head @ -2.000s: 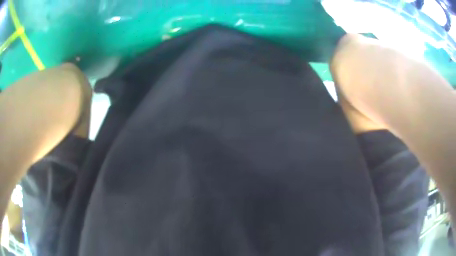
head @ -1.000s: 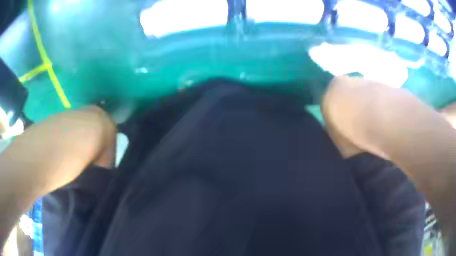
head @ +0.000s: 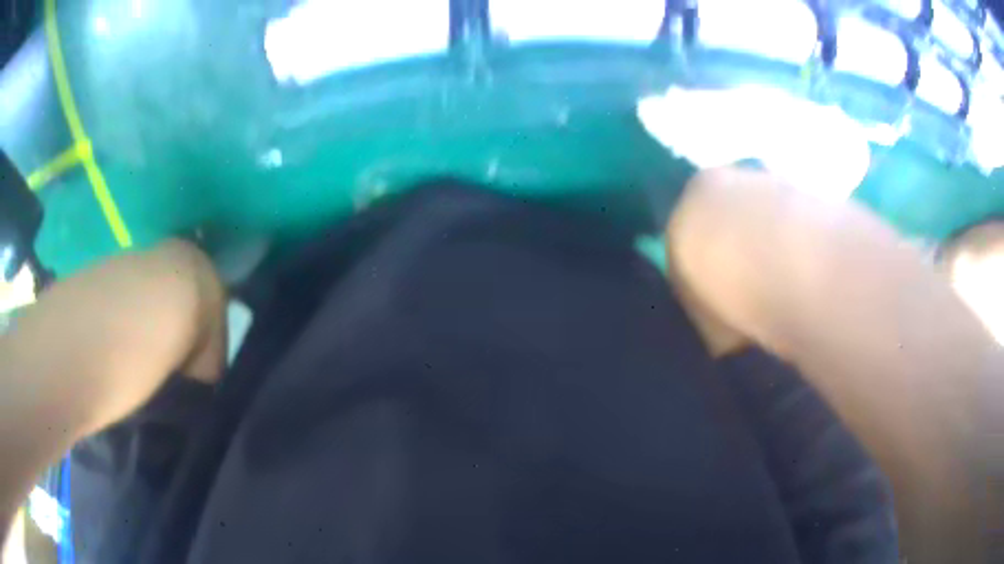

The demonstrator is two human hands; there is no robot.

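Observation:
Neither of my hands is in view. Both bare forearms run out of the picture at the sides, with the bent elbows at the bench's near edge. A blurred, glaring white piece, perhaps a cloth, lies on the green surface beyond my right elbow. A tray with rows of bright white pockets stands across the top and upper right. Its contents are washed out.
My dark clothing fills the lower middle. Yellow tape lines mark the green surface at upper left. A black object is cut off by the left edge. Another patch of bare skin shows at the right edge; whose is unclear.
The view has tilted up since the oldest frame, bringing more of the tray into the picture. Since the middle frame, most things have shifted slightly left. More skin shows at the right edge.

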